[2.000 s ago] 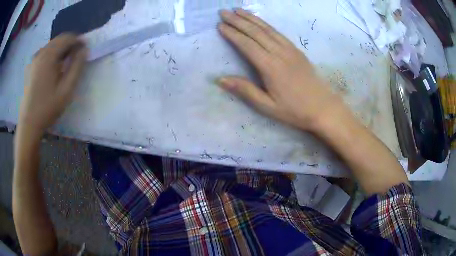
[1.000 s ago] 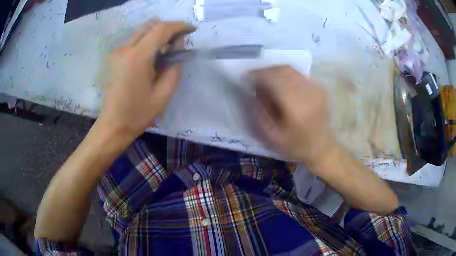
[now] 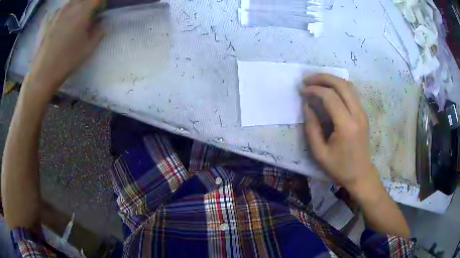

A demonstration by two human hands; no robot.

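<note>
A plain white fabric piece (image 3: 272,95) lies flat on the white padded table, right of the middle. My right hand (image 3: 335,121) is over its right end, fingers curled and slightly blurred; whether it pinches anything is hidden. My left hand (image 3: 68,38) is at the far left, partly cut off by the top edge. Its fingertips are at a dark piece (image 3: 128,2), probably interlining, at the top edge; the grip cannot be made out.
A stack of pale strips (image 3: 277,14) with uneven white ends lies at the far side. The iron (image 3: 441,148) stands at the right table edge. White scraps (image 3: 426,40) are heaped at the far right. The near table edge (image 3: 219,139) runs before my plaid shirt.
My left hand has moved to the far left, off the dark strip near the middle. My right hand has moved right. The white piece now lies uncovered except at its right end.
</note>
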